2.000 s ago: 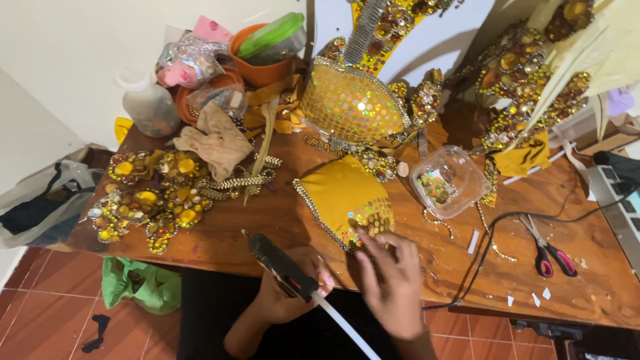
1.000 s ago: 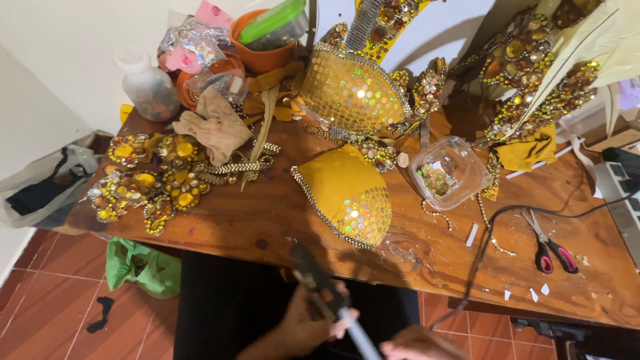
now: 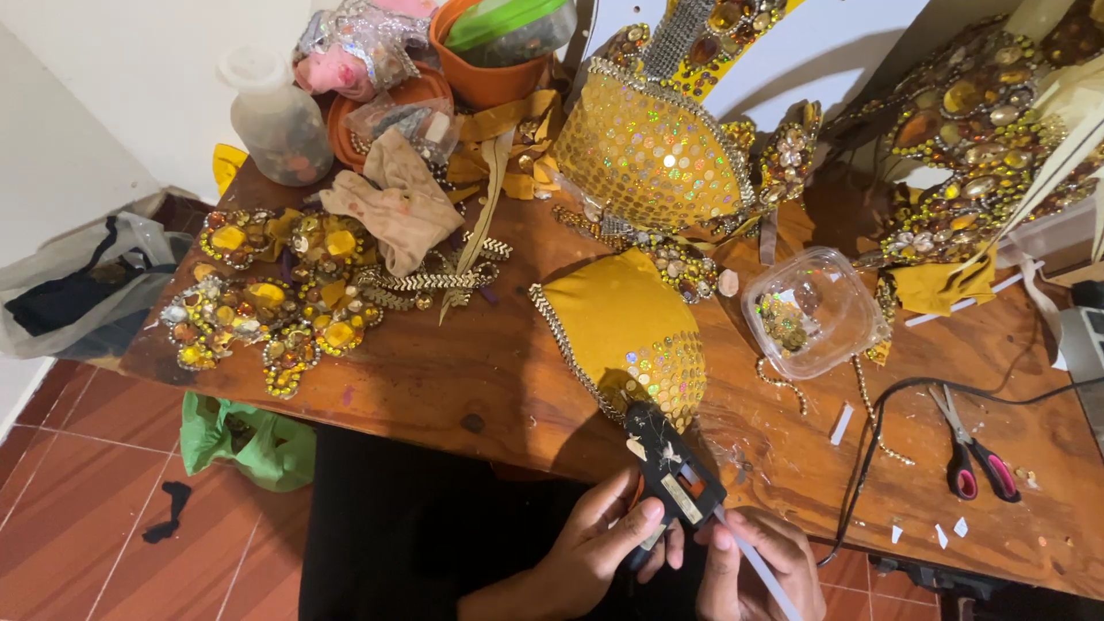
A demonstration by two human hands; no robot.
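Note:
My left hand [image 3: 608, 535] is closed round the handle of a black hot glue gun [image 3: 677, 470], whose nozzle is over the lower edge of a yellow fabric bra cup [image 3: 595, 302]. Gold sequins cover part of this cup and a rhinestone chain edges it. With its fingers my right hand [image 3: 759, 561] grips a translucent glue stick [image 3: 763, 573] at the gun's rear. Behind lies another cup [image 3: 651, 151] covered in sequins. Loose sequins sit in a clear plastic container [image 3: 835, 345] to the right.
Scissors [image 3: 970, 457] and a black cable [image 3: 871, 431] lie on the right of the wooden table [image 3: 483, 371]. Jewelled appliques [image 3: 267, 297], beige cloth [image 3: 401, 203], a frosted bottle [image 3: 280, 129] and orange pots [image 3: 492, 82] are at the left and back. A green bag [image 3: 250, 440] is below the table edge.
The glue gun has moved up from below the table edge to the yellow cup. My right hand, over the cup's sequins two seconds ago, is now at the glue stick.

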